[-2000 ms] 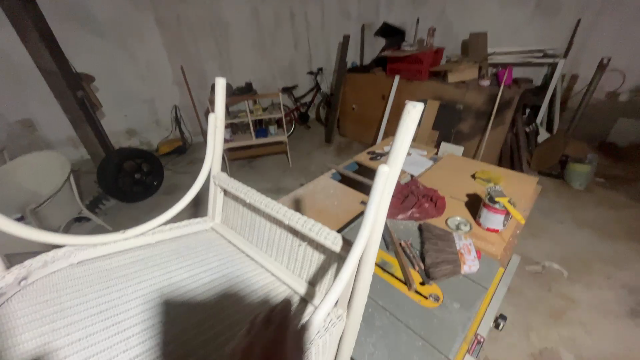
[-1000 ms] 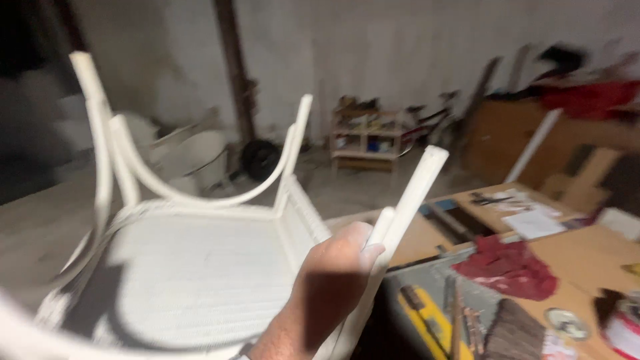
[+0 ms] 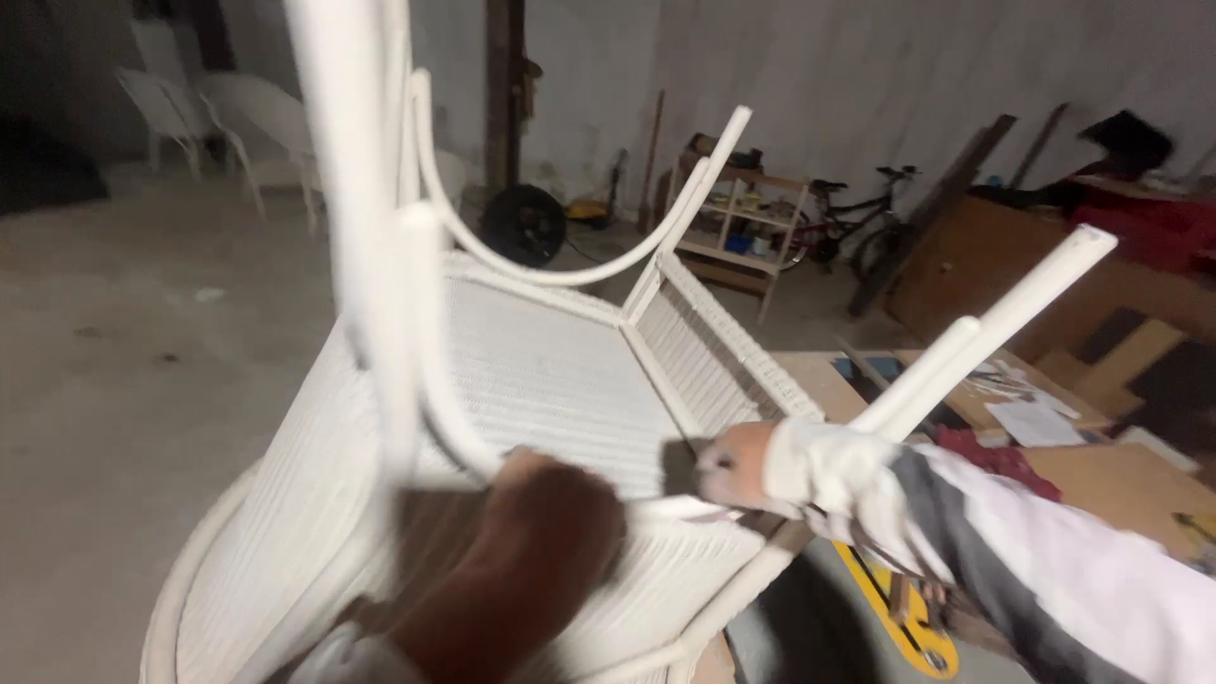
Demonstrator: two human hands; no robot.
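Note:
A white wicker chair [image 3: 551,380] fills the middle of the head view, tipped with its legs pointing up. My left hand [image 3: 551,503], blurred and in shade, is closed around the curved white bar near the chair's front edge. To its right, my right hand [image 3: 741,465], at the end of a pale sleeve, grips the near edge rail of the chair beside the right leg [image 3: 997,323]. The fingertips of both hands are partly hidden.
A worktable [image 3: 1102,475] with papers, a dark red cloth [image 3: 997,461] and a yellow tool [image 3: 902,617] stands at the right. Behind are a small shelf [image 3: 741,223], a bicycle [image 3: 855,223], a black wheel [image 3: 524,225] and white chairs [image 3: 252,123] at the back left.
The chair has turned, and its near left leg now stands close to the camera. My left hand has come into view on the curved bar; a hand was on the right leg one second ago.

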